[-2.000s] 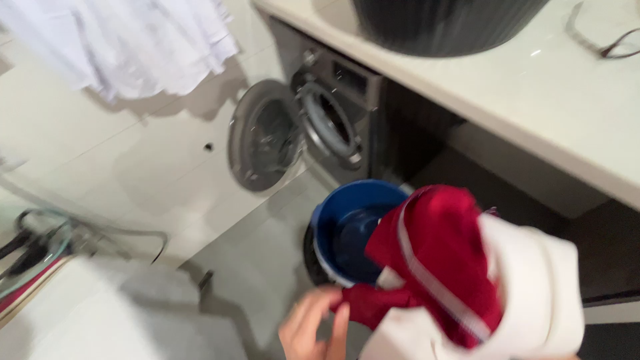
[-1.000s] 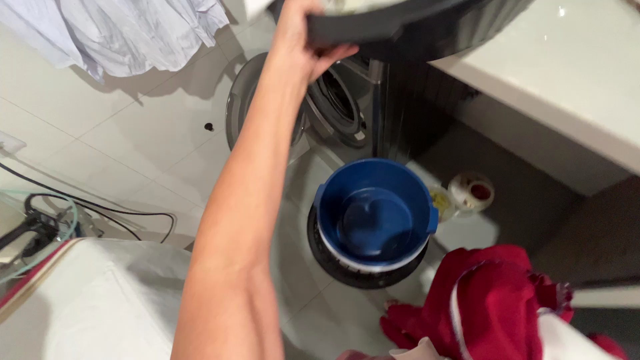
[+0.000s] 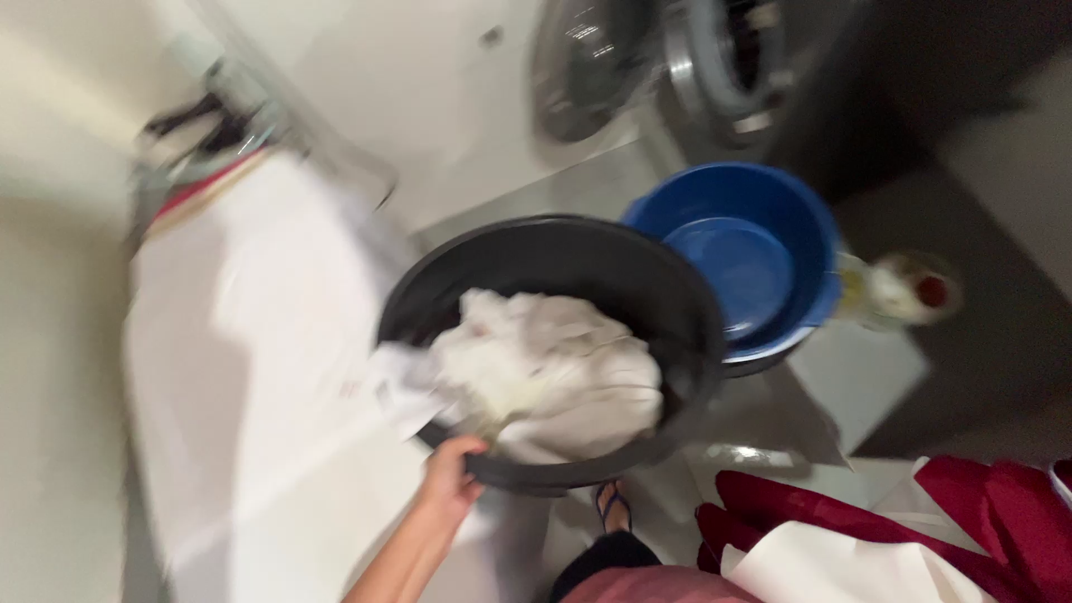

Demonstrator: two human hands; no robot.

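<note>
My left hand (image 3: pixel 452 479) grips the near left rim of a round black plastic tub (image 3: pixel 553 226), its thumb over the edge. Crumpled white laundry (image 3: pixel 561 368) lies inside, and one piece hangs over the tub's left rim. A red cloth (image 3: pixel 837 511) and a white cloth (image 3: pixel 871 561) are bunched at the bottom right; my right hand is out of the picture. Beyond the tub, partly overlapped by it, stands a blue plastic basin (image 3: pixel 737 260) with nothing seen inside.
The round door (image 3: pixel 595 67) of a front-loading washing machine (image 3: pixel 737 50) hangs open at the top. A container with a red top (image 3: pixel 917 289) stands right of the basin. A white-draped ironing board (image 3: pixel 276 352) fills the left. My sandalled foot (image 3: pixel 615 507) is below the tub.
The black tub, on the counter two seconds ago, has come down off it and now hangs over the floor beside the blue basin, held by my left hand. The view has swung left.
</note>
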